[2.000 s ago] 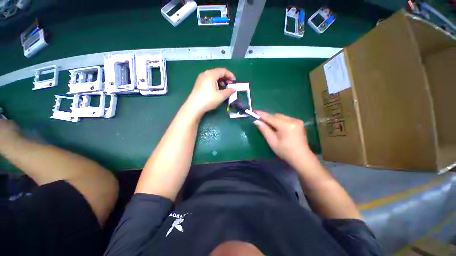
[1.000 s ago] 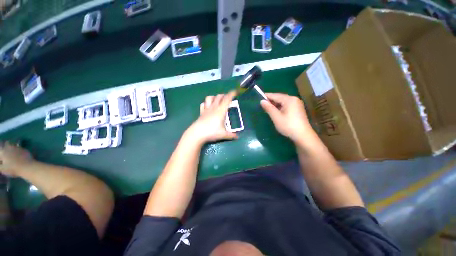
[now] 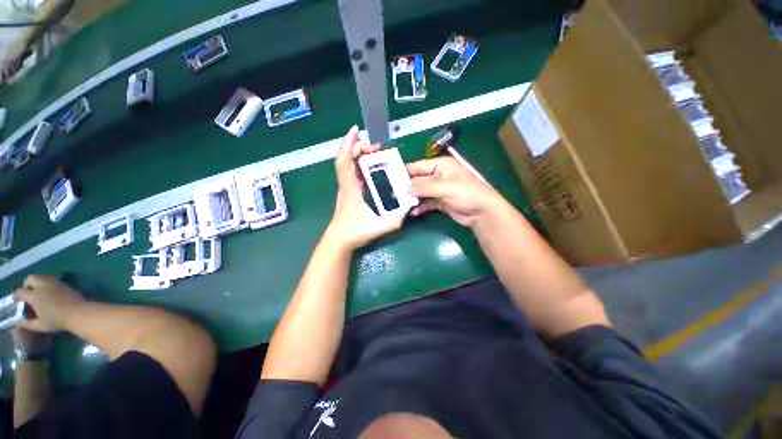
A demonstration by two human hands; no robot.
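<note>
A white closed housing (image 3: 388, 183) with an open window is held above the green bench surface between both hands. My left hand (image 3: 353, 193) holds it along its left side and lower edge, with the fingers at its upper left. My right hand (image 3: 446, 187) grips its right side with thumb and fingers. The small mallet (image 3: 442, 141) lies on the bench beyond my right hand, its dark head toward the rail and its shaft partly hidden behind the hand.
White front frames (image 3: 216, 206) stand in stacks at left. A large open cardboard box (image 3: 583, 163) with white parts inside is at right. Housings with electronics (image 3: 287, 107) lie on the conveyor beyond the metal rail (image 3: 463, 108) and upright (image 3: 365, 69). A neighbour's hands (image 3: 50, 302) are at far left.
My right hand has let go of the mallet, now on the bench, and taken hold of the housing. Both hands have lifted the housing. The view has shifted right.
</note>
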